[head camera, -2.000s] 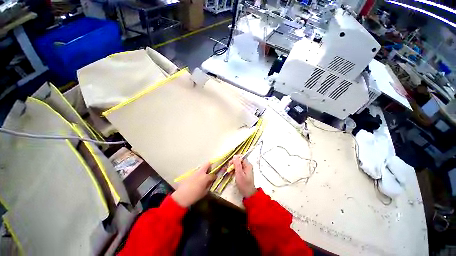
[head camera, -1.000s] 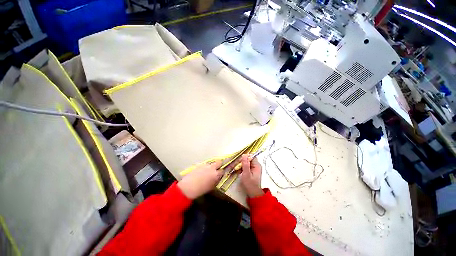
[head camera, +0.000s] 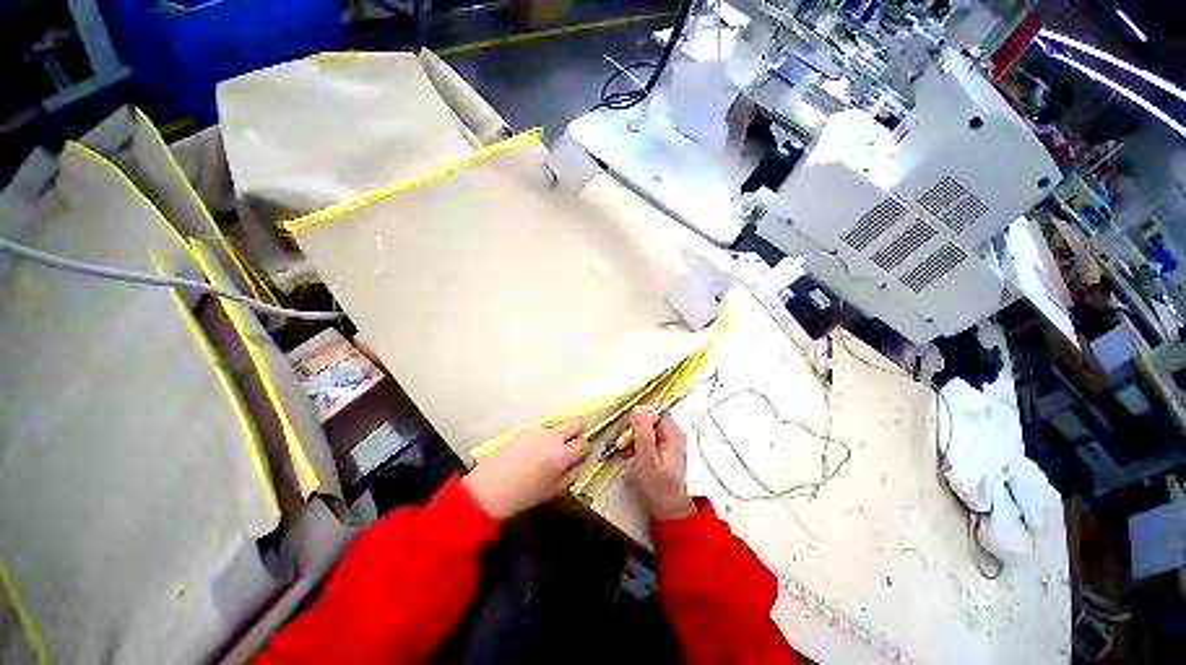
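Note:
Beige fabric panels (head camera: 455, 279) lie stacked on the pale worktable, with yellow-bound edges (head camera: 663, 377) fanned out at the near right side. My left hand (head camera: 531, 465) grips the near edge of the top panel at its yellow binding. My right hand (head camera: 659, 457) is just to the right, over the fanned edges, its fingers closed on a slim pen-like tool (head camera: 671, 400) whose thin tip points up and right. The tool's handle is partly hidden by my fingers. A thin pale cord (head camera: 739, 491) lies in loops on the table right of my hand.
More yellow-edged panels (head camera: 117, 351) hang at left, crossed by a grey hose (head camera: 156, 277). A blue bin (head camera: 234, 52) stands behind. A white vented machine (head camera: 910, 208) is at the back right. A white cloth bundle (head camera: 978, 448) and loose dark bits lie on the table at right.
The view has shifted, so the table scene sits differently in the picture. Both hands stay at the fanned yellow edges, the left still on the panel edge and the right still holding the tool.

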